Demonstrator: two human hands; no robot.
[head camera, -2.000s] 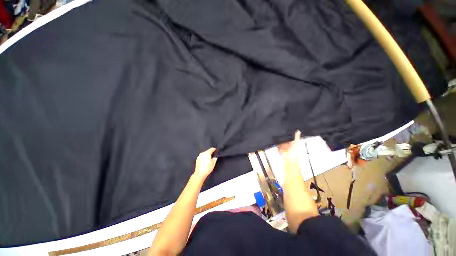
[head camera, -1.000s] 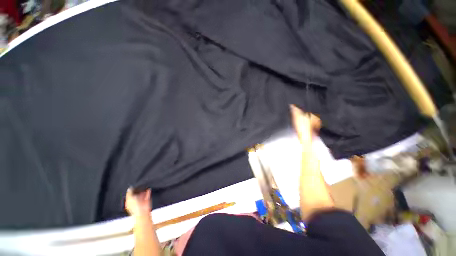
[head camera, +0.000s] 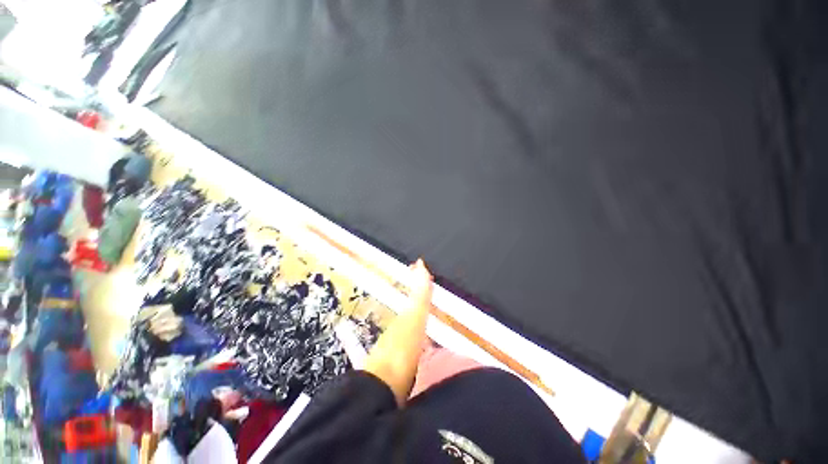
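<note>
The black fabric (head camera: 508, 163) lies over the white table (head camera: 263, 195), mostly smooth, with soft ripples at the right. My left hand (head camera: 413, 313) is at the near table edge, its fingertips by the fabric's border. The hand is blurred, and I cannot tell whether it grips the cloth. A thin wooden stick (head camera: 495, 352) lies along the white edge, passing behind or under my left hand. My right hand is not in view.
Black, grey and white scraps (head camera: 290, 331) are heaped on the tan floor at the left. Blue, red and dark cloth bundles (head camera: 54, 335) stand beyond. Narrow metallic strips (head camera: 640, 424) with a blue block (head camera: 593, 444) cross the near edge at lower right.
The view has swung left towards the table's far left end and floor. My right hand and the yellow pole have left the picture. The metallic strips now sit lower right, and the near fabric edge looks straighter.
</note>
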